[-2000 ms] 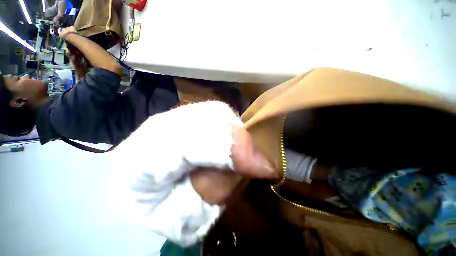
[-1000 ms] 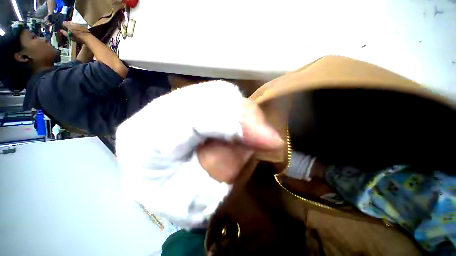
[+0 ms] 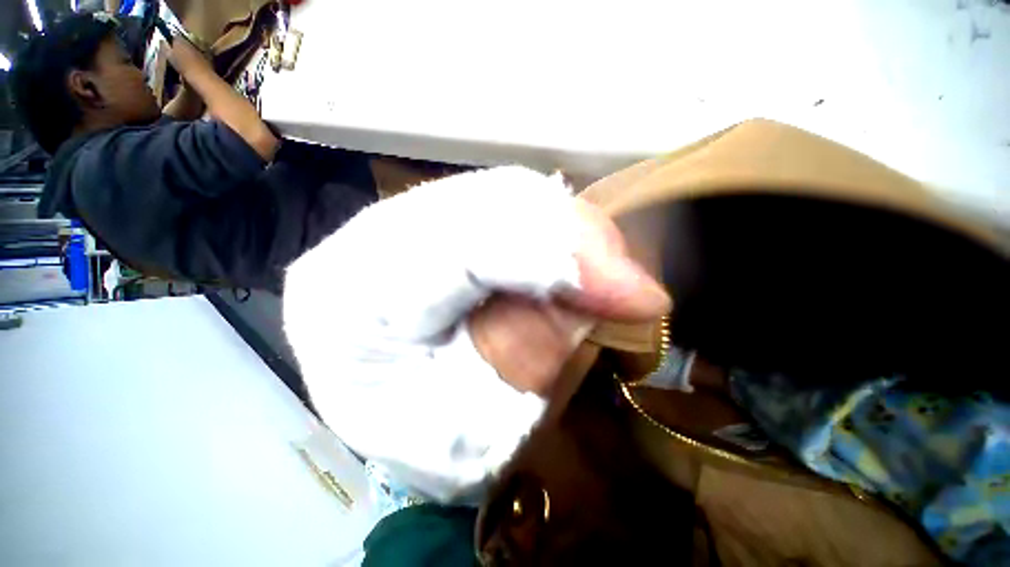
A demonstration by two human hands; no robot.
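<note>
A brown handbag [image 3: 775, 161] fills the lower right, its dark mouth open towards me. My left hand [image 3: 443, 332], in a white glove with bare fingertips, pinches the bag's edge beside the gold zipper [image 3: 698, 443]. My right hand [image 3: 673, 372] is partly inside the bag; only a bit of pale glove shows past the blue floral sleeve [image 3: 886, 443]. Its fingers are hidden, so its hold cannot be told. A gold ring [image 3: 543, 506] shows on the bag below my left hand.
The view is turned sideways. A white table [image 3: 620, 66] spans the top right. A person [image 3: 188, 199] sits at its edge, arms by another brown bag [image 3: 216, 22]. Small tools [image 3: 285, 49] lie near that bag. A white surface [image 3: 144, 421] is at lower left, and something green [image 3: 421, 537] at the bottom.
My left hand and the pinched bag edge have shifted right in the view. My right hand stays inside the bag, with less of its glove showing. The other person's head and arms have moved.
</note>
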